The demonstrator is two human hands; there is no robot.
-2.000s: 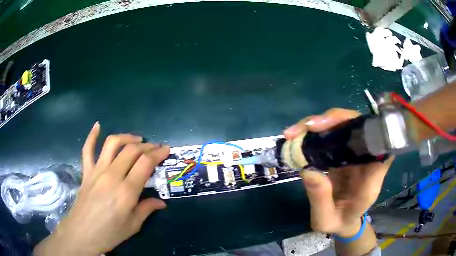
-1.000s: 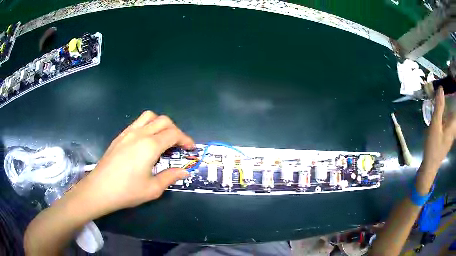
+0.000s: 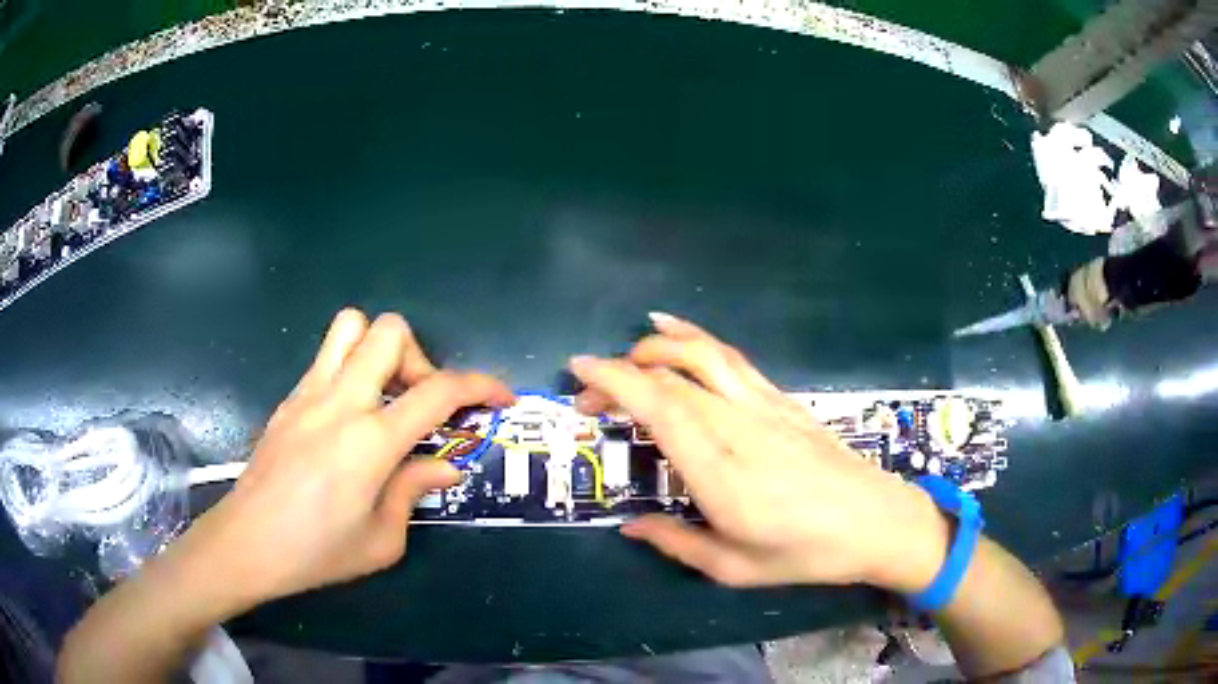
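Note:
The power strip half-assembly (image 3: 561,492) lies lengthwise on the dark green bench, open side up. My left hand (image 3: 334,468) is at its left end, thumb and fingertips on the blue lead wires (image 3: 489,430). My right hand (image 3: 768,481) lies over the middle of the strip, fingertips at its upper edge and thumb at its lower edge. A yellow wire (image 3: 596,470) shows between my hands. The yellow-wrapped block (image 3: 951,425) shows at the right end. The white power cord (image 3: 94,474) is coiled in a clear plastic bag at the left.
The glue dispensing gun (image 3: 1135,283) is at the right, nozzle pointing left. A slim cream tool (image 3: 1059,368) lies below it. Crumpled white paper (image 3: 1075,181) is at the upper right. Another power strip half-assembly (image 3: 114,201) lies at the upper left. A whitish edge strip (image 3: 855,36) borders the bench.
My right hand, on the glue gun two seconds ago, has come back from the far right onto the strip. The gun now rests at the right. My left hand stays at the wires.

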